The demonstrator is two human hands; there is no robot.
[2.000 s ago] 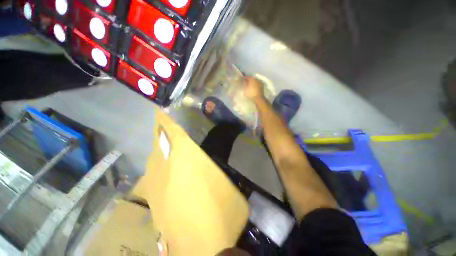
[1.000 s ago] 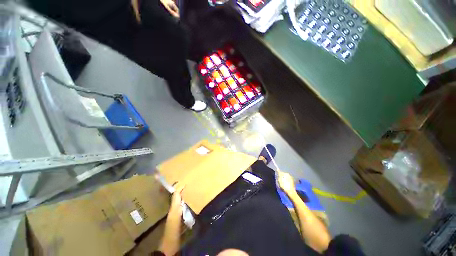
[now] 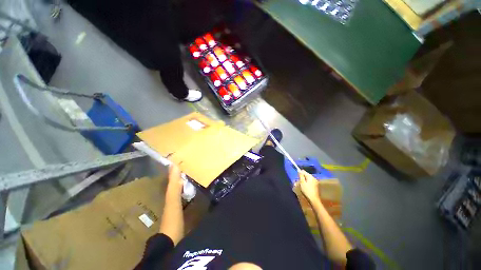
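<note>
A creased tan cardboard sheet (image 3: 203,145) with a small white label lies over a dark, glossy wrapped stack (image 3: 234,176) at my lap. My left hand (image 3: 174,176) grips the sheet's near left edge; its fingertips are partly hidden. White material shows beside and under that edge. My right hand (image 3: 307,185) is closed on a thin white string (image 3: 282,150), which runs taut up and left past the sheet's right side towards the floor. The string's far end is blurred.
A tray of red parts (image 3: 227,66) stands on the floor ahead, near a person's leg and white shoe (image 3: 193,95). Green bench (image 3: 337,47) is upper right, open carton (image 3: 406,137) right, blue stool (image 3: 311,169) by my right hand, closed carton (image 3: 95,227) lower left.
My view has swung from close over the red tray to a wider view. My left hand now shows on the sheet's edge. My right hand has drawn the string back towards me, taut.
</note>
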